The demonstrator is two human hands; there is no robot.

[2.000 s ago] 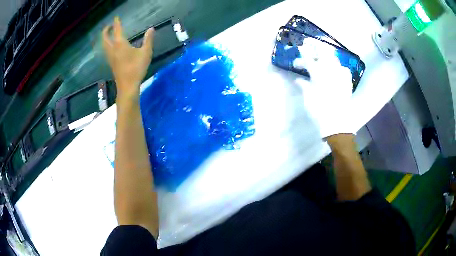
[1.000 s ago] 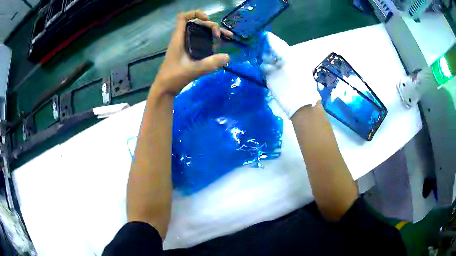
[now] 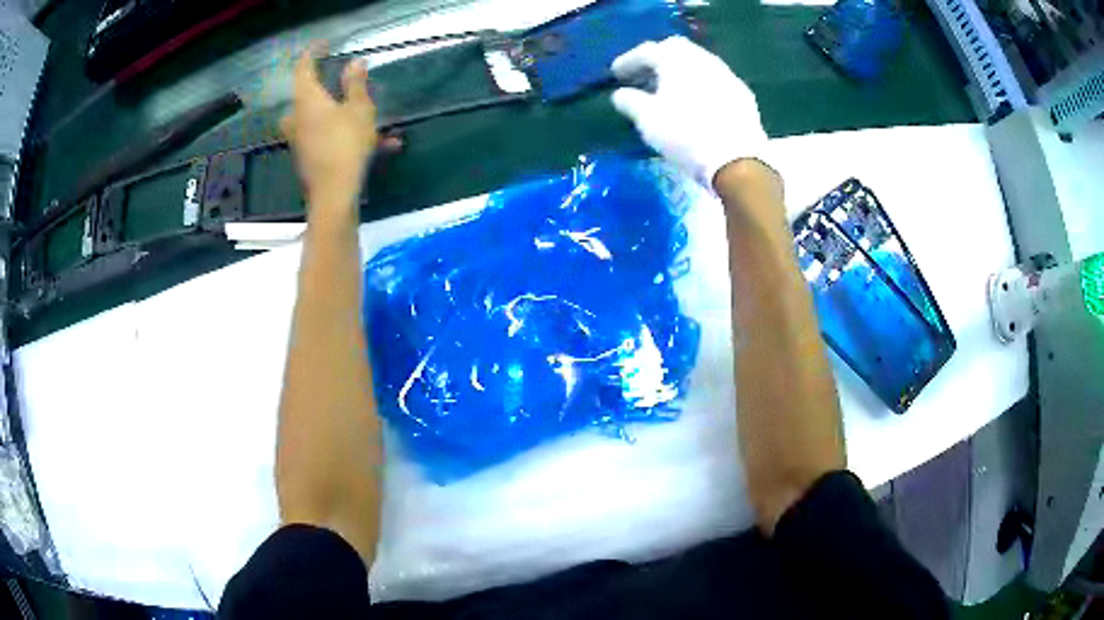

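A phone unit with a blue face (image 3: 581, 46) lies on the green belt at the top middle, against the right end of an open dark fixture (image 3: 442, 82). My gloved right hand (image 3: 690, 107) is at the unit's right end, fingers curled; whether it grips the unit is hidden. My bare left hand (image 3: 329, 127) is over the fixture's left end, fingers apart, slightly blurred, with nothing seen in it. A wide crumpled heap of blue film (image 3: 533, 327) lies on the white bench between my forearms. Two overlapping phone units (image 3: 890, 317) lie at the right of the bench.
More open fixtures (image 3: 157, 204) stand in a row on the belt at left, with a white strip (image 3: 266, 230) beside them. Another blue-faced unit (image 3: 857, 36) lies on the belt at upper right. Grey machine housing (image 3: 1065, 388) with a green light bounds the right side. A dark rack is at upper left.
The small dark object my left hand held is no longer seen in it. My left hand has moved left, fingers spread. My right hand has moved up to the belt. The bench sits lower in view.
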